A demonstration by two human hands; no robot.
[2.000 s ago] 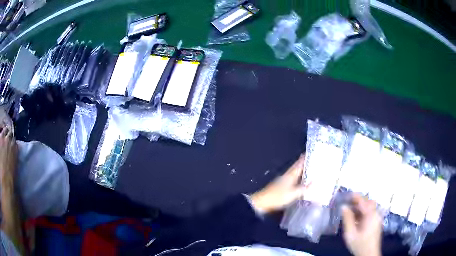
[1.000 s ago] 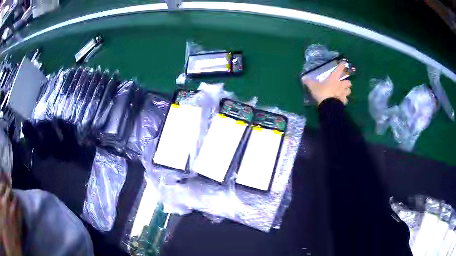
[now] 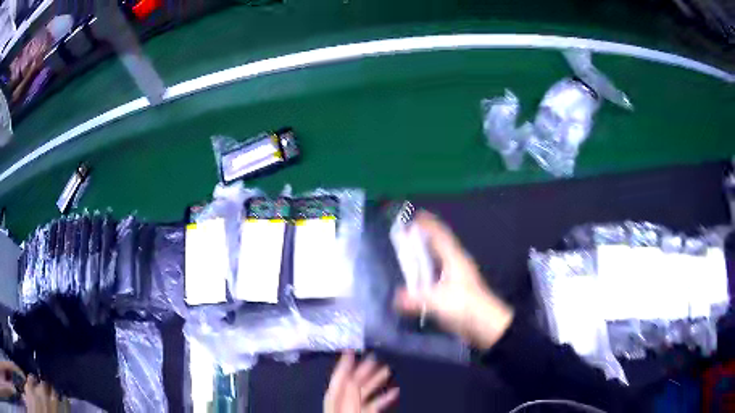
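Observation:
My right hand (image 3: 459, 286) grips a phone-shaped unit (image 3: 413, 246) by its edges, held tilted above the black mat; it is blurred. A blurred grey, see-through bag or film (image 3: 375, 298) shows beside and below it. My left hand (image 3: 360, 387) is at the lower edge, partly cut off, fingers apart and empty. Left of the hands, three open units with white faces, yellow tape and green boards lie side by side; the rightmost unit (image 3: 314, 258) is nearest my right hand. Clear bags (image 3: 266, 335) lie under and below them.
Bagged units (image 3: 661, 282) lie in a row on the right. Dark bagged units (image 3: 80, 254) stand in a row at far left. The green belt (image 3: 387, 121) carries another unit (image 3: 256, 157) and crumpled bags (image 3: 556, 129). Another person's hands (image 3: 36, 395) show at lower left.
My right hand has brought the unit from the green belt down over the black mat. My left hand has come into view at the bottom. The view has shifted.

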